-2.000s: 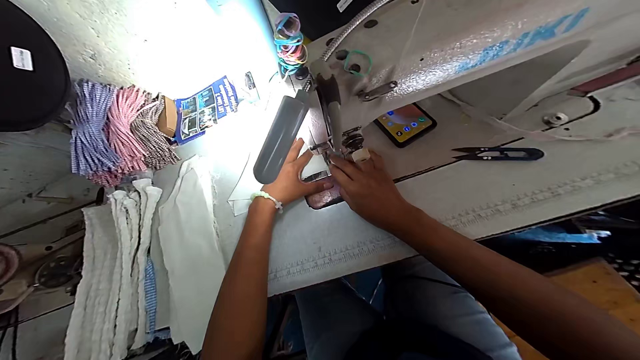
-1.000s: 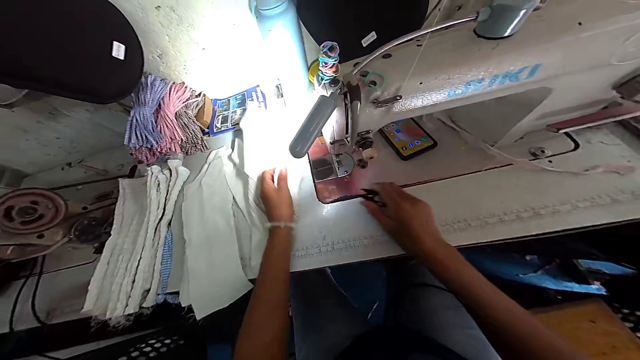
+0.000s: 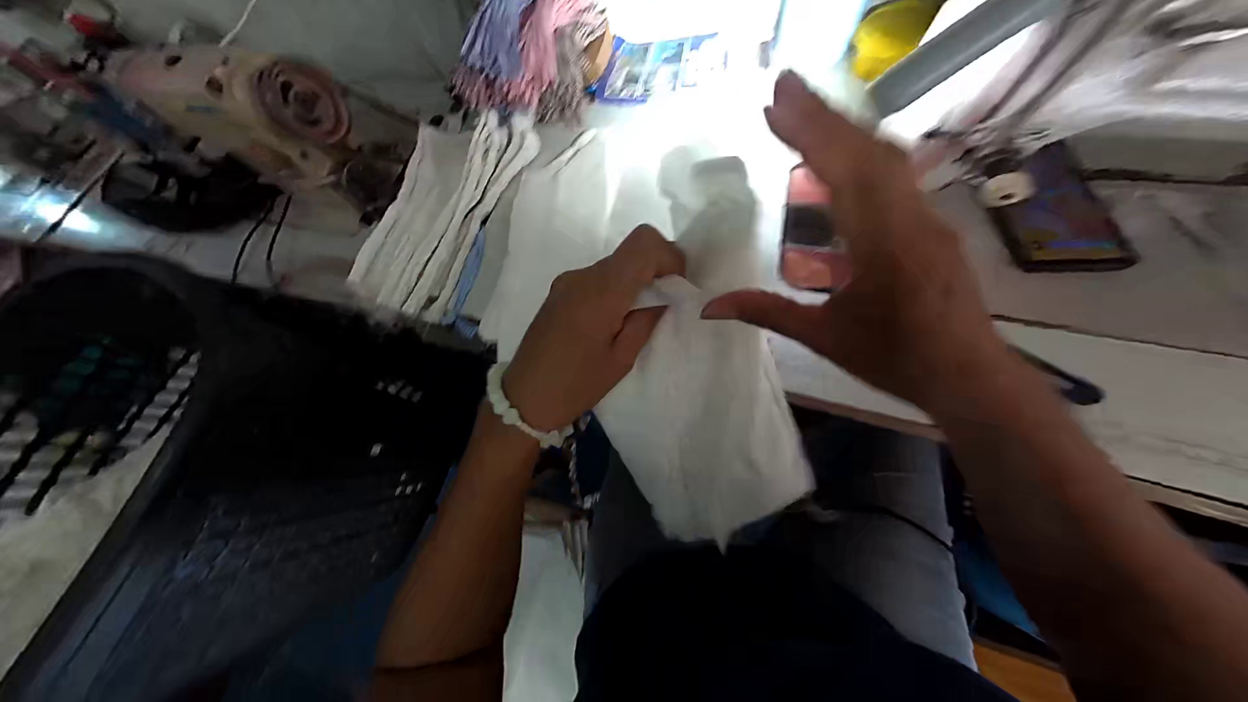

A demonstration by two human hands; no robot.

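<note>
My left hand point(image 3: 595, 327), with a pale beaded bracelet at the wrist, pinches a fold of white fabric point(image 3: 702, 429) between thumb and fingers. The fabric hangs over the table's front edge above my lap. To its right my right hand point(image 3: 868, 253) is raised with thumb and fingers spread, nothing in it, its thumb tip close to the fabric. Behind that hand the reddish plate of the sewing machine point(image 3: 807, 234) shows in part. A pair of thread snips point(image 3: 1068, 378) lies on the table, partly hidden by my right forearm.
A phone point(image 3: 1063, 214) lies on the table at the right. Stacked white fabric pieces point(image 3: 439, 224) lie left, with bundles of blue and pink strips point(image 3: 531, 49) behind them. Another sewing machine point(image 3: 234, 107) stands at the far left, and a black plastic chair point(image 3: 292, 468) is nearer.
The view has swung left. The snips, at my right hand a second ago, now lie on the table. My right hand has risen open, and my left hand has gripped white fabric, now over the table edge.
</note>
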